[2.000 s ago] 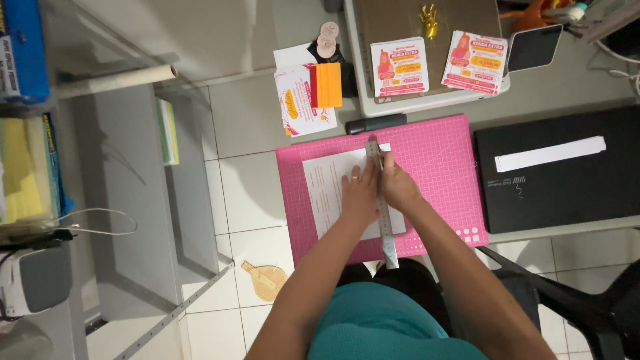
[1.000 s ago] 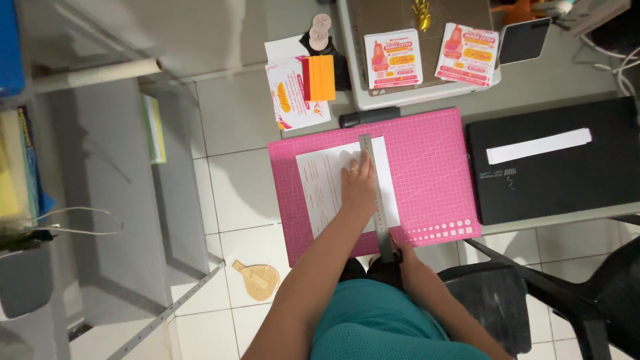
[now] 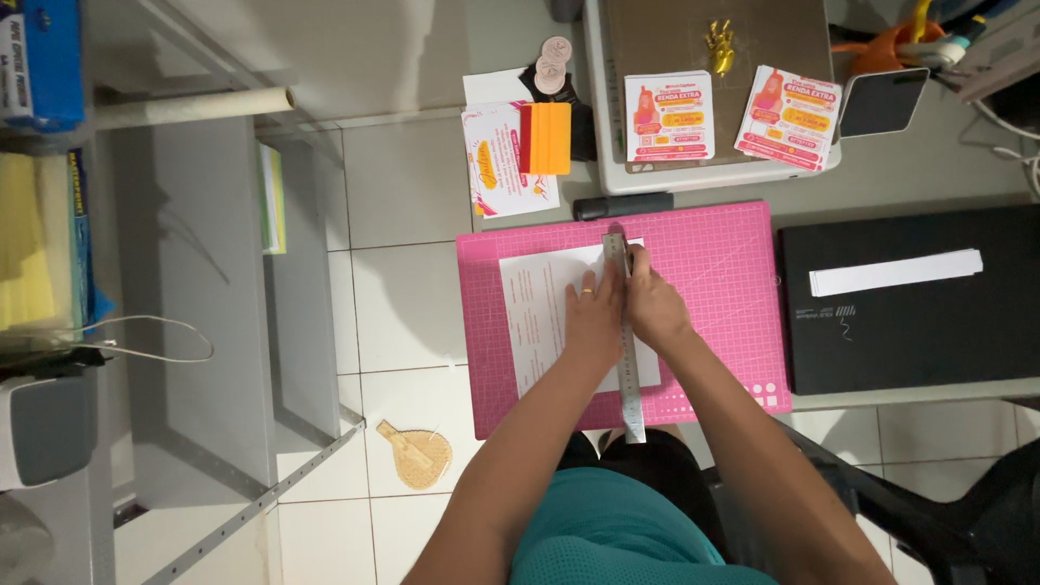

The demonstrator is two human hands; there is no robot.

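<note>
On the pink cutting mat [image 3: 723, 268] lies a white printed sheet [image 3: 540, 325], with a steel ruler [image 3: 632, 398] laid lengthwise over its right part. My left hand [image 3: 595, 313], a ring on one finger, presses flat on the paper and the ruler's left edge. My right hand [image 3: 654, 301] is closed around a small dark tool [image 3: 628, 253] at the ruler's right edge near its top; its kind and tip are mostly hidden by the fingers. The ruler's lower end sticks out past the mat's front edge.
A black laptop [image 3: 910, 341] bearing white paper strips [image 3: 896, 273] lies right of the mat. Behind are a dark cylindrical object [image 3: 623, 206], printed cards [image 3: 669, 118], a phone [image 3: 884, 102] and an orange-yellow squeegee card [image 3: 546, 138]. Metal shelving [image 3: 195, 325] stands at left.
My right hand has moved from the ruler's lower end up to its upper part. My left hand stays on the paper and ruler.
</note>
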